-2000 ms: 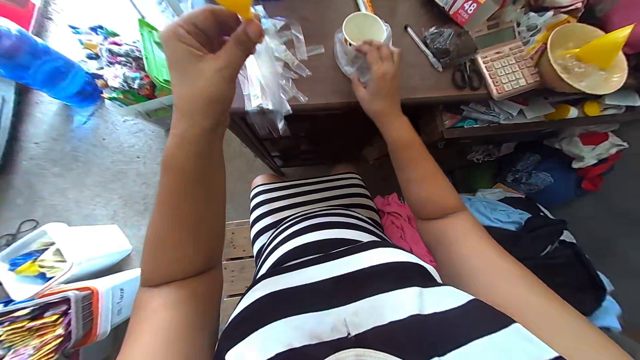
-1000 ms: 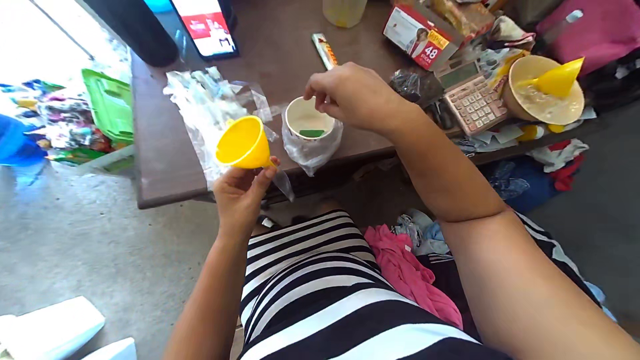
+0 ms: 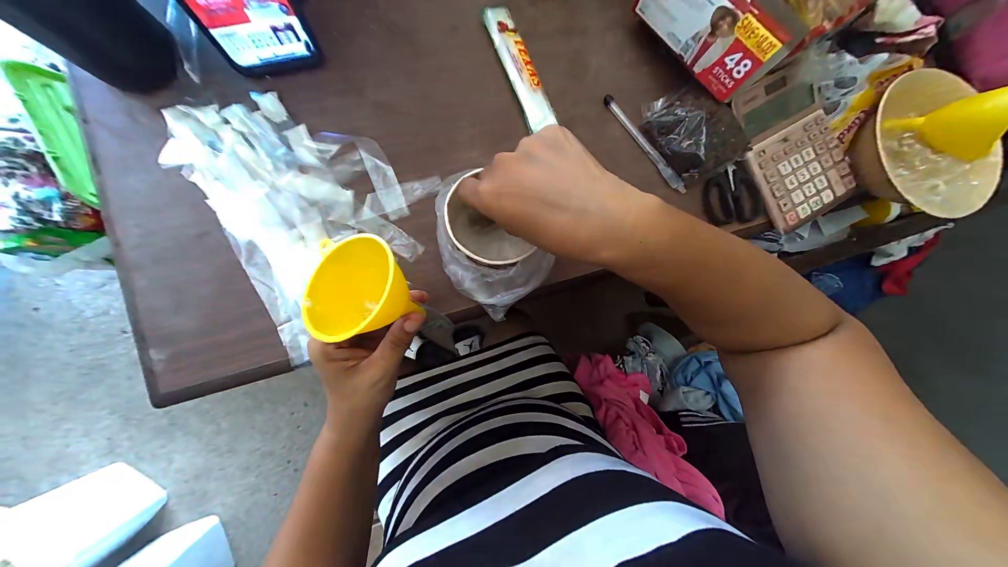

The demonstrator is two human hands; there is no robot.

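Note:
My left hand (image 3: 366,358) grips a yellow plastic funnel (image 3: 350,287) by its narrow stem, the wide mouth tilted up. A clear plastic piece hangs by the stem. My right hand (image 3: 543,189) reaches over the rim of a pale cup (image 3: 492,256); its fingertips are inside and hidden, so what they hold cannot be seen. A clear plastic bag (image 3: 492,287) surrounds the cup, which stands near the table's front edge. Left of it lies a spread of clear plastic sleeves or strips (image 3: 268,189), just behind the funnel.
On the brown table (image 3: 409,55) are a narrow printed packet (image 3: 520,67), a pen (image 3: 644,143), black-handled scissors (image 3: 731,197), a calculator (image 3: 799,169), a red-and-white box (image 3: 720,43) and a phone (image 3: 256,35). A second yellow funnel (image 3: 961,126) rests in a tan bowl (image 3: 886,153) at right.
My left hand, with the funnel, has come down from its raised place two seconds ago. My right hand has moved from the cup's outer side to inside its mouth. The view has shifted.

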